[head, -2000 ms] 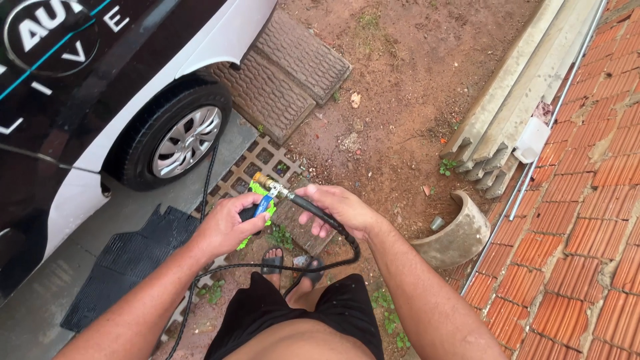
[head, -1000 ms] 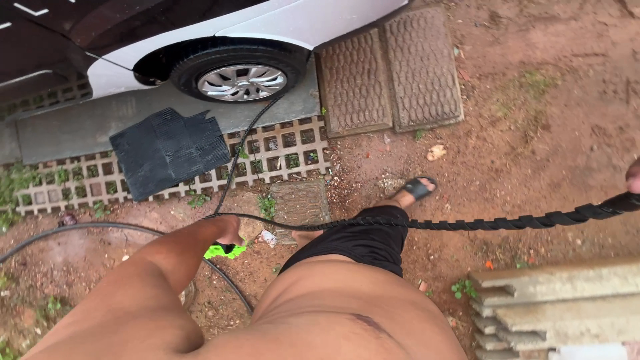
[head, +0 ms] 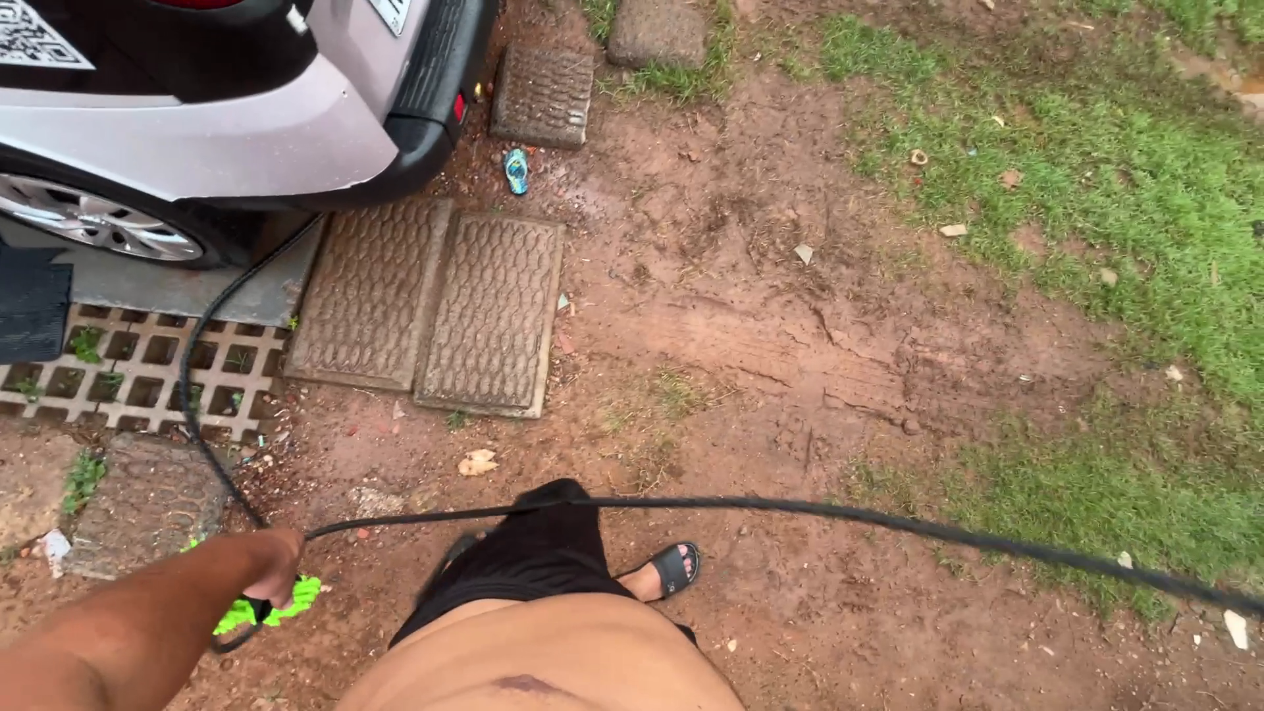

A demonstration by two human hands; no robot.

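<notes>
My left hand (head: 272, 568) is closed around a black hose (head: 691, 503) at the lower left, with a bright green item (head: 296, 597) hanging just below it; what the green item is cannot be told. From that hand the hose stretches across my black shorts and leaves the view at the right edge. Another length of black hose (head: 188, 370) curves up from beside my left hand, over the grid pavers, to the car's rear wheel. A small loop hangs under the hand. My right hand is out of view.
The car (head: 247, 148) stands at the upper left. Textured concrete slabs (head: 494, 316) lie behind its wheel, beside grid pavers (head: 148, 360). A blue flip-flop (head: 515, 171) lies near the bumper. Reddish bare soil (head: 750, 346) meets grass (head: 1136, 197) at the right.
My right hand, at the right edge a second ago, has left the view. Two seconds ago both hands were together at the hose's brass fitting. The view has swung toward the car's rear.
</notes>
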